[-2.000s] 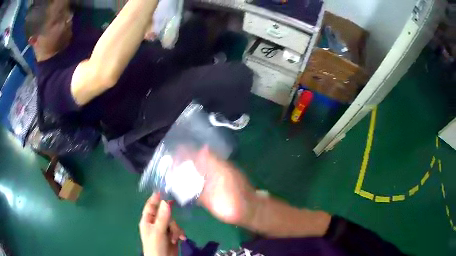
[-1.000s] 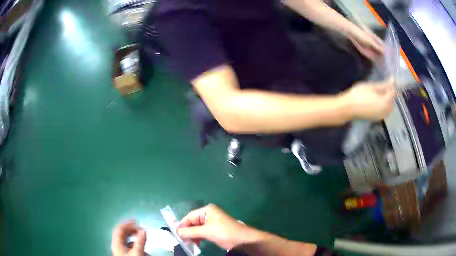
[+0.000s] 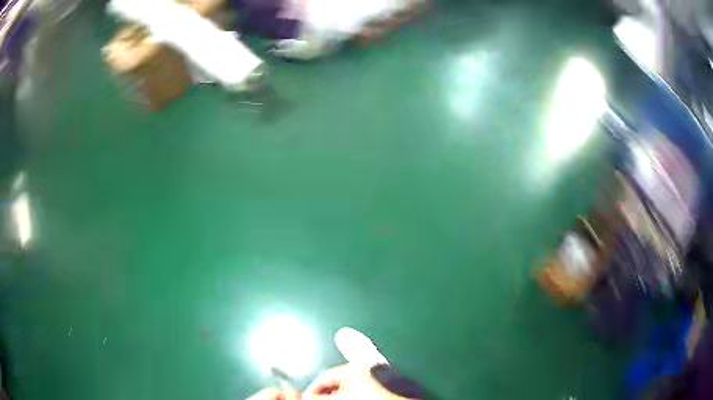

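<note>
The frame is strongly blurred. My right hand (image 3: 342,383) is at the bottom edge, partly cut off, with its fingers bent towards the left. My left hand (image 3: 270,394) barely shows beside it at the same edge. A thin greyish strip (image 3: 283,376) shows between the hands, perhaps the edge of the clear bag; which hand holds it is not clear. A white rounded shape (image 3: 360,346) lies just beyond my right hand, too blurred to name.
Green floor (image 3: 336,187) with bright light reflections spreads ahead. A brown carton with a white item (image 3: 577,256) stands at right, near blurred bags and a blue object (image 3: 664,351). Another carton (image 3: 156,74) and a long white item (image 3: 195,39) are at upper left.
The view has swung left, away from the person in black and the desk, who are out of view. My hands have sunk to the bottom edge. The open carton now appears at right.
</note>
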